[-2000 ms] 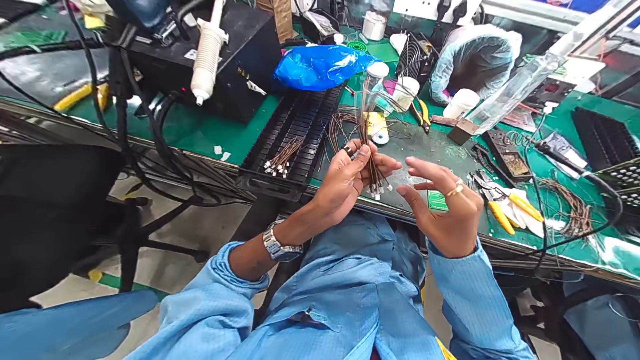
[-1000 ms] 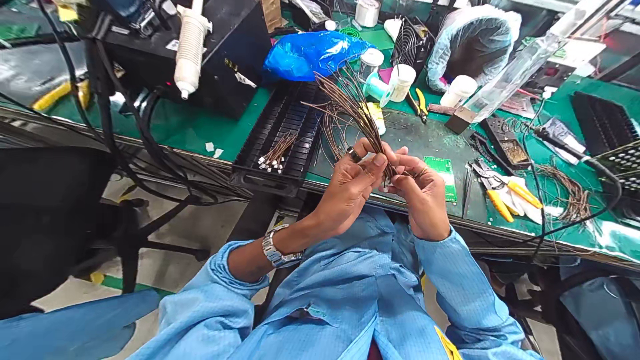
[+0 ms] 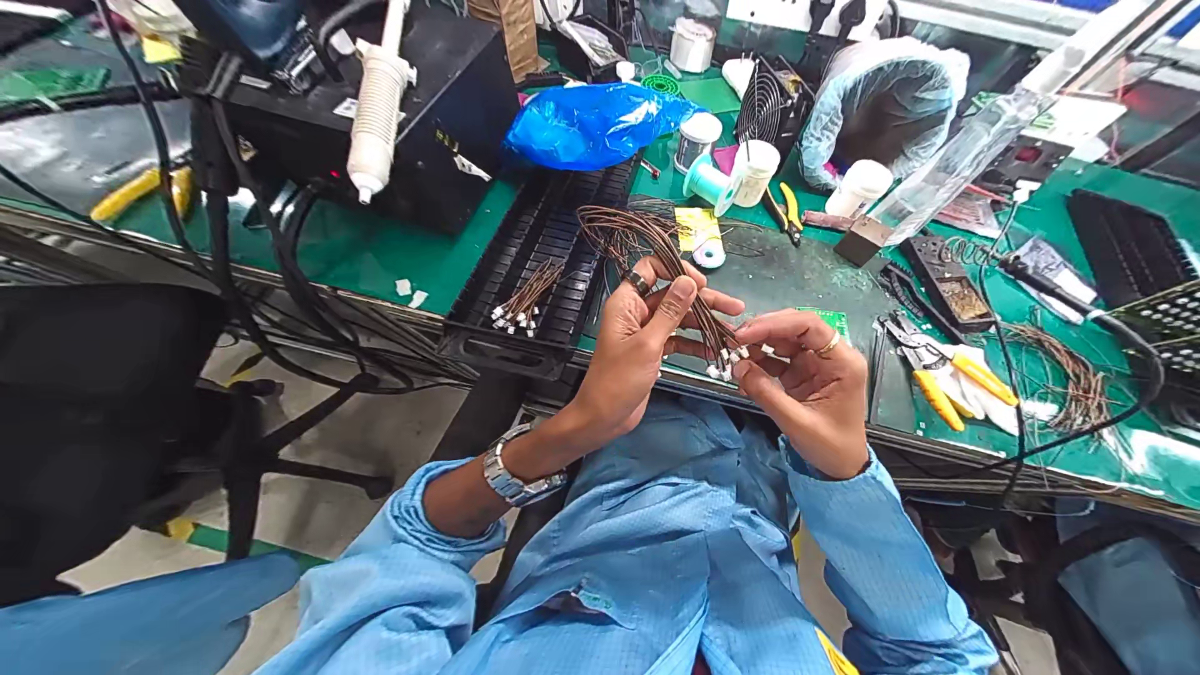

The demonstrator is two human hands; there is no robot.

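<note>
A bundle of thin brown wires with small white connectors [image 3: 673, 253] is gripped in my left hand [image 3: 637, 347], between thumb and fingers, above the bench's front edge. The wires curve up and left over the hand; the connectors hang at the lower right end. My right hand [image 3: 811, 384] has its thumb and index fingertips at those connectors; whether it pinches one is too small to tell. More such wires [image 3: 532, 295] lie in the black slotted tray [image 3: 572, 211] to the left. A green circuit board [image 3: 825, 322] lies partly hidden behind the right hand.
Wire strippers with yellow-orange handles [image 3: 947, 375] and a pile of loose wires [image 3: 1064, 375] lie at right. Behind stand a solder wire spool [image 3: 710, 184], white containers [image 3: 756, 172] and a blue plastic bag [image 3: 595, 127]. A soldering iron's black cable [image 3: 1148, 375] loops at far right.
A second ago both hands held the bundle close together with its wires pointing up. Now the wires bend over to the left, the connector ends show, and the right hand sits further right.
</note>
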